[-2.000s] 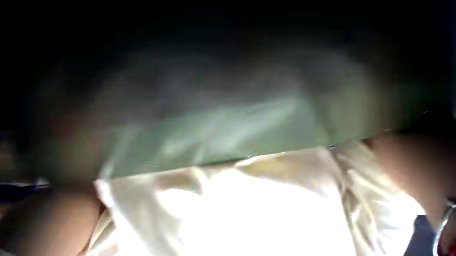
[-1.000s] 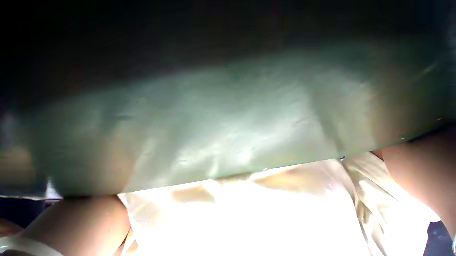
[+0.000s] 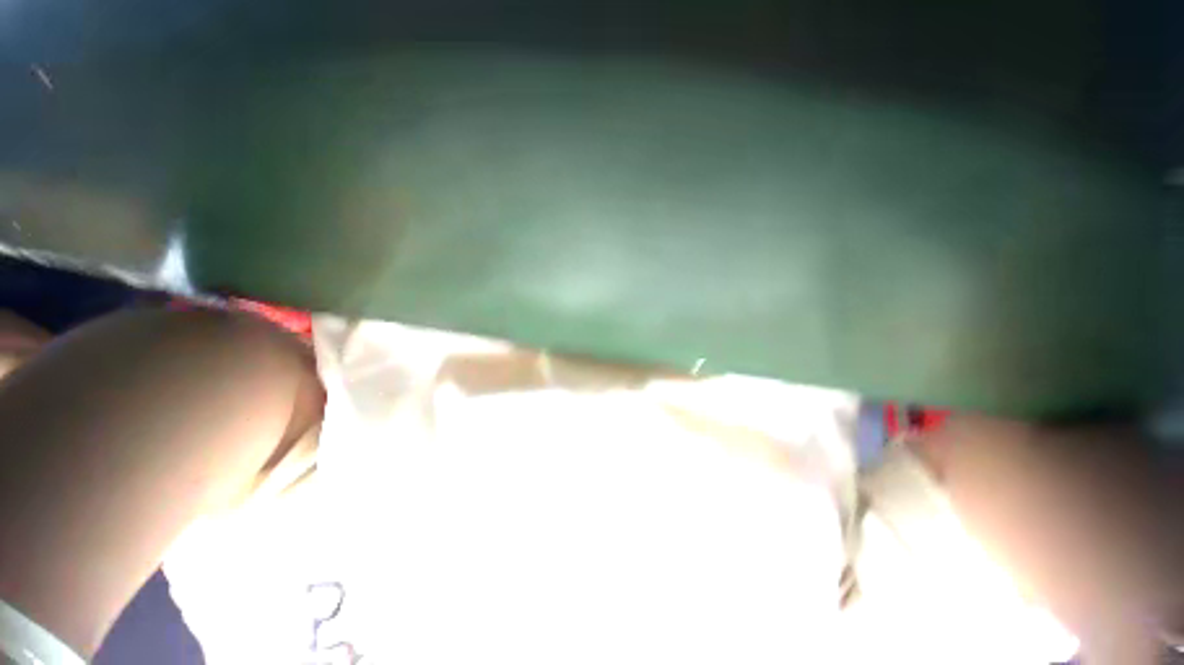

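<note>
No hand is clearly in view. A dark green surface, probably the bench mat [image 3: 584, 221], fills the middle, blurred and very close. Below its edge lies white cloth [image 3: 584, 520], strongly overexposed, with a small dark printed mark near the bottom. Bare skin of a limb [image 3: 156, 429] shows at the left, with a pale band [image 3: 33, 639] at the bottom left corner. More blurred bare skin [image 3: 1052, 520] shows at the right. No held object or tool can be seen.
Small red patches show under the green edge at left [image 3: 275, 314] and right [image 3: 925, 420]. Dark blue areas lie at the far left [image 3: 65, 292] and lower left. The top is very dark.
The view has shifted and tilted; the green edge now slopes down to the right. More of the left limb shows. Red patches and the printed mark on the cloth have come into view.
</note>
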